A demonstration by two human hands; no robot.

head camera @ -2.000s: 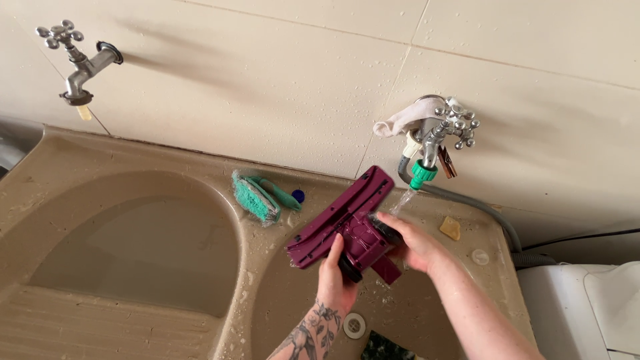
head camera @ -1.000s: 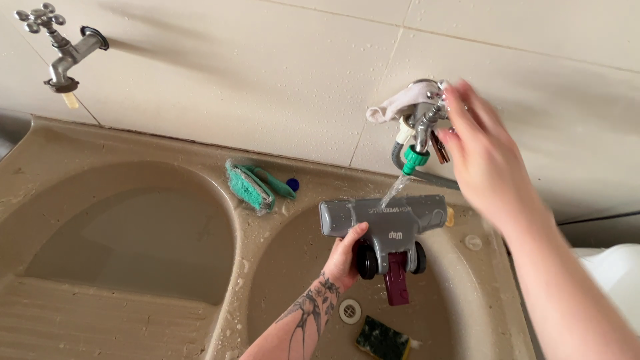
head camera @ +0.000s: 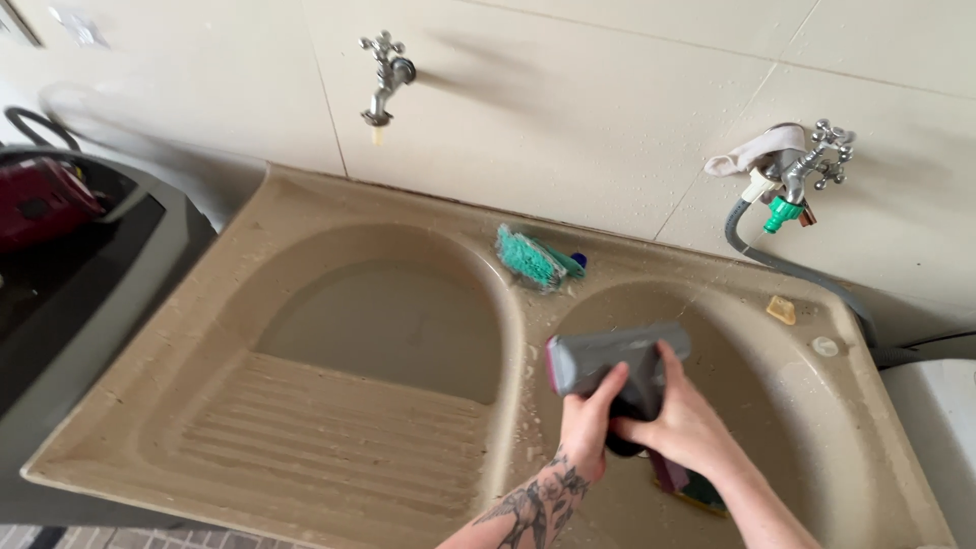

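Observation:
Over the right sink basin, both my hands grip a gray and maroon vacuum cleaner floor head (head camera: pixel 602 358), slightly blurred. My left hand (head camera: pixel 593 415) holds its near left side, thumb on top. On its right side lies my right hand (head camera: pixel 679 412), fingers wrapped around the body. A black wheel shows below, between the hands. Up and to the right, the chrome tap (head camera: pixel 797 179) with a green hose connector (head camera: pixel 783 213) lets out at most a thin trickle. Partly hidden under the right hand, a dark sponge (head camera: pixel 705 492) rests in the basin.
A green scrubbing brush (head camera: pixel 530 259) lies on the sink's back ledge. Cloudy water stands in the left basin (head camera: pixel 381 328), below a second tap (head camera: pixel 385 76). A yellowish soap piece (head camera: pixel 781 309) sits on the right rim. At far left, a maroon appliance (head camera: pixel 46 202) rests on a black surface.
My right hand has come down from the tap knob onto the floor head. The stream of water has dwindled to a trickle at most. The view has swung left.

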